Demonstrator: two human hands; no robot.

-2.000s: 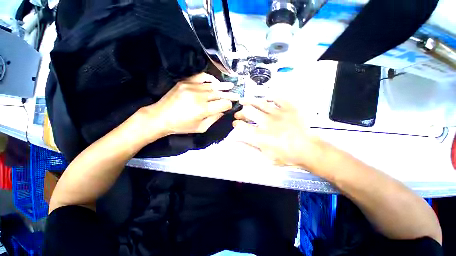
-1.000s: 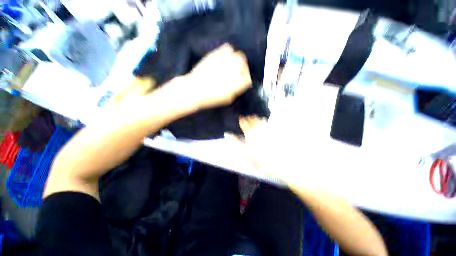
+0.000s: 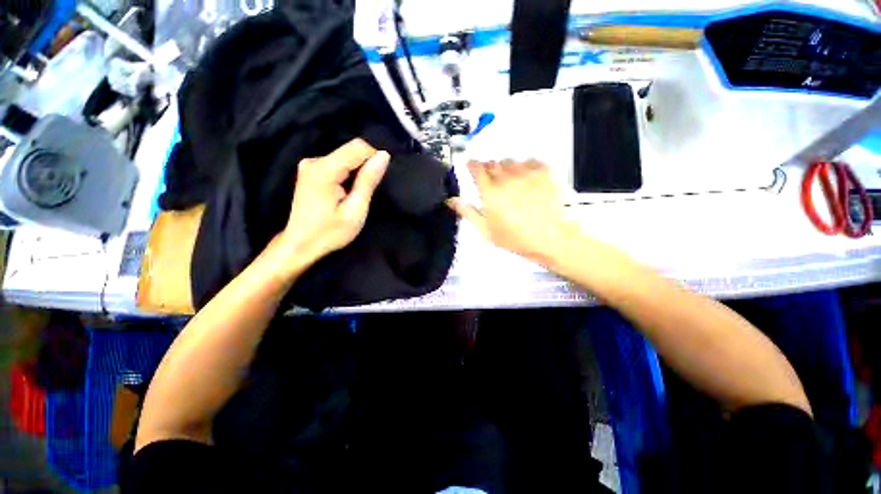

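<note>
A large heap of black cloth (image 3: 280, 116) lies on the white sewing table left of the needle area, reaching the table's front edge. My left hand (image 3: 338, 196) is on the cloth, thumb and index finger pinching a bit of it. My right hand (image 3: 514, 205) is just right of the cloth's right edge, palm down, its thumb tip at that edge; whether it grips the cloth is hard to tell. The presser foot and needle area (image 3: 446, 125) of the sewing machine is just beyond the cloth's right edge, above my fingertips.
A black phone (image 3: 607, 138) lies right of my right hand. Red-handled scissors (image 3: 837, 199) lie far right. A black strip (image 3: 538, 43) hangs over the machine head, beside a control panel (image 3: 797, 50). A grey motor housing (image 3: 68, 176) stands far left. Blue crates (image 3: 121, 357) are under the table.
The view has swung and settled. My left hand has moved left, away from the needle area, while my right hand stays near it. The cloth's right part now lies bunched beside the needle.
</note>
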